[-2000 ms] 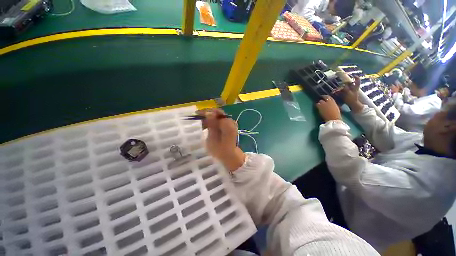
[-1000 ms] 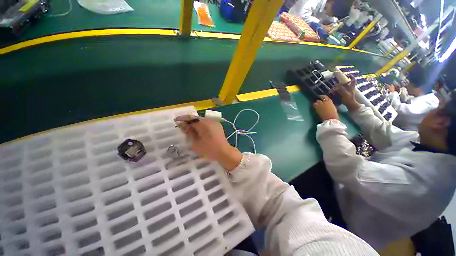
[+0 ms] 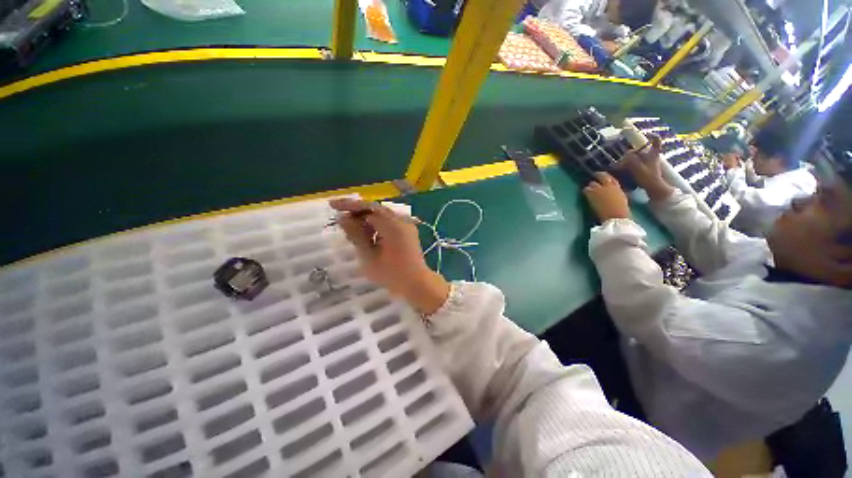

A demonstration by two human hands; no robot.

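My right hand (image 3: 388,247) is over the upper right part of the white foam tray (image 3: 245,344). Its fingers hold thin dark tweezers (image 3: 347,217), partly hidden by the fingers, with the tip pointing left. A dark, roughly octagonal housing (image 3: 240,278) with a paler centre lies on the tray, left of my hand. A small silver-grey metal clip (image 3: 322,280) lies on the tray between the housing and my wrist. My left hand is out of the picture.
A white cable (image 3: 452,241) lies coiled on the green bench, right of my hand. Beyond it are a clear plastic bag (image 3: 540,193) and a black compartment tray (image 3: 572,146). A yellow post (image 3: 458,98) stands behind the foam tray. A person (image 3: 710,308) works at the right.
My right hand with the tweezers has moved left from the tray's upper right corner over its slots. The view has shifted slightly. The housing and clip keep their places on the tray.
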